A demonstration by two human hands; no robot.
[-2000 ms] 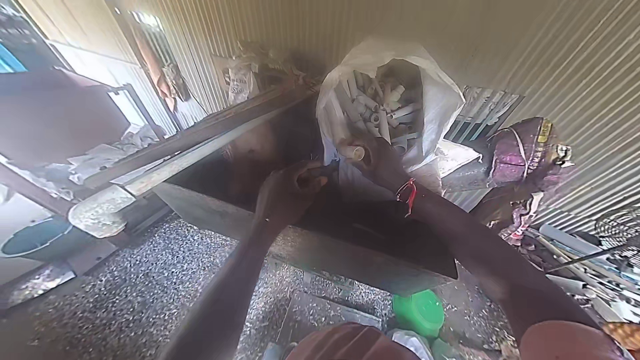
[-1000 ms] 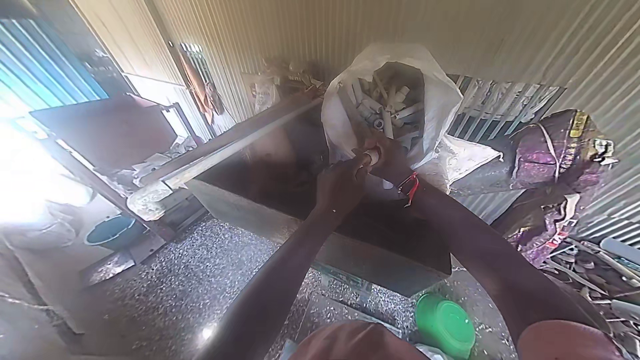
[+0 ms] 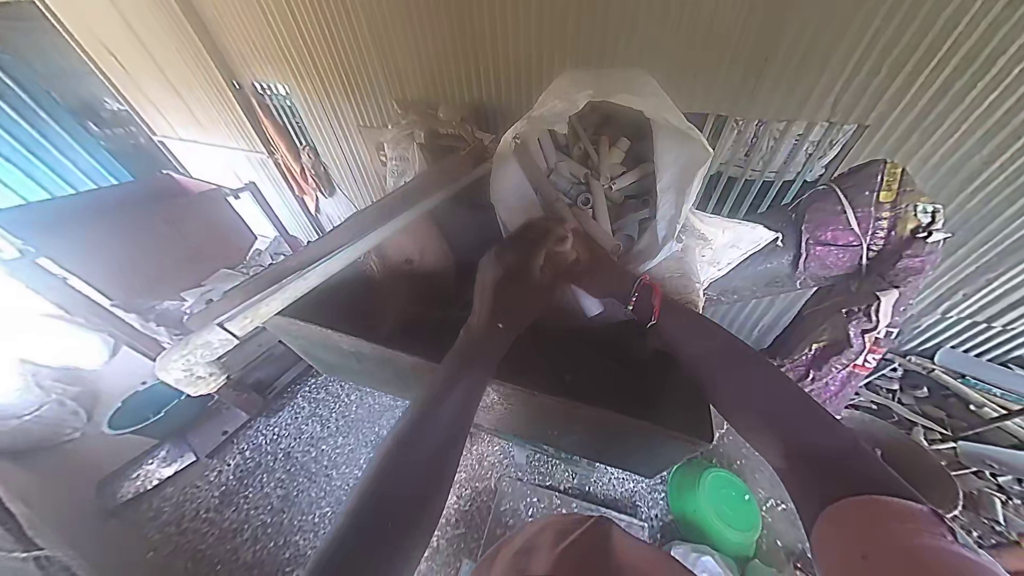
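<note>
My left hand (image 3: 512, 276) and my right hand (image 3: 596, 268) meet over a dark metal trough (image 3: 592, 420), just in front of a white sack (image 3: 516, 188). Pale short pipe pieces (image 3: 600, 204) fill the sack's open mouth. What seems to be the round end of a short pipe piece (image 3: 564, 238) shows at my right hand's fingers, which are curled on it. The fingers of my left hand are bent close against it, blurred and dark, so their hold is unclear. A small white piece (image 3: 588, 302) shows just below my right hand.
A long pale-edged beam (image 3: 352, 264) crosses the trough's left side. A green plastic container (image 3: 716, 508) stands on the speckled floor below the trough. At right are purple printed sacks (image 3: 848, 232) and a heap of pipes and scrap (image 3: 960, 432). A teal basin (image 3: 156, 412) is at left.
Two seconds ago my hands were apart, with a round pale piece in my right hand; by one second ago they had come together, and they remain together. The view has shifted.
</note>
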